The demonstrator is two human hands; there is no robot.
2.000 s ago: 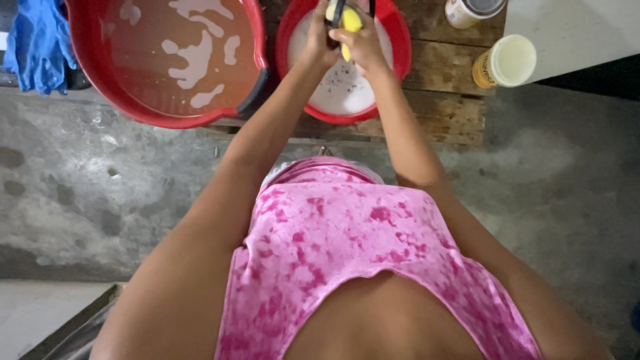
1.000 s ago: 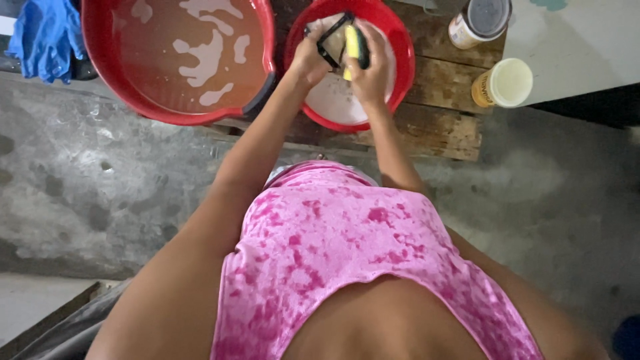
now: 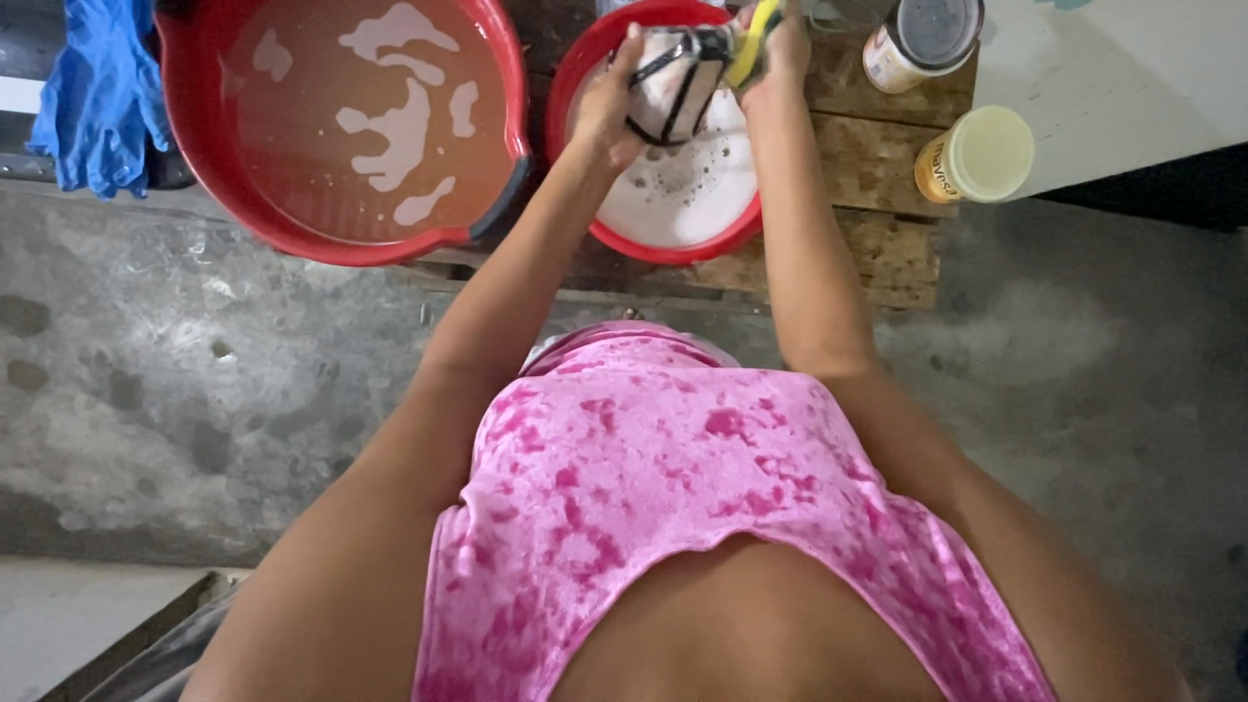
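My left hand [image 3: 611, 107] grips a clear box-like container with black edges [image 3: 680, 88], tilted above the smaller red basin [image 3: 673, 255]. A yellow and dark sponge or brush [image 3: 754, 47] is in my right hand [image 3: 780, 58], at the container's right side; which of the two it is I cannot tell. White suds [image 3: 673, 210] with dark specks lie in that basin under my hands. The fingertips of my right hand are partly hidden near the top edge of the view.
A larger red basin [image 3: 517, 107] of brownish water with foam patches stands at the left. Blue gloves [image 3: 100, 97] lie beyond it. Right of the small basin, a wooden pallet [image 3: 868, 161] shows, with a lidded can [image 3: 921, 44] and a yellowish tub [image 3: 980, 156] at its edge.
The black-edged container has turned so that a broad clear side shows. My right hand and the yellow thing have moved to the right, towards the small basin's edge.
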